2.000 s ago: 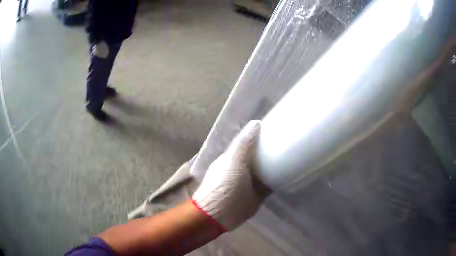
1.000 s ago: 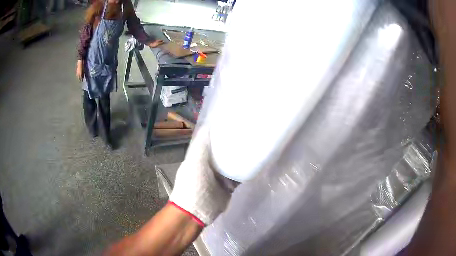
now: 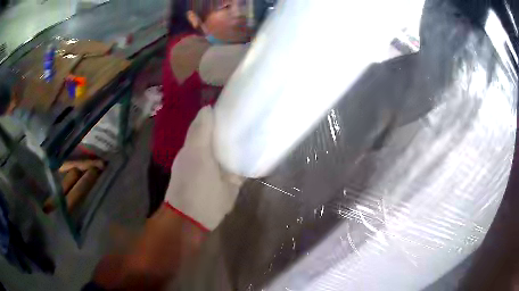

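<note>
My left hand, in a white knitted glove with a red cuff band, is shut around the lower end of a stretch film roll. The roll is a shiny white cylinder, tilted up to the right and cut off by the top edge. Clear stretch film with bright streaks and wrinkles spreads below and right of the roll, over the wrapped load. My right hand is not visible; a blurred brown shape at the right edge may be my right arm.
A person in a red garment stands close behind the roll. A dark green rack at the left holds cardboard, a blue item and an orange one, with brown tubes low down. Another person's dark legs show at the left edge.
The view has swung round, so the rack now stands nearer at the left and the person in red has come into view. My left hand still holds the roll.
</note>
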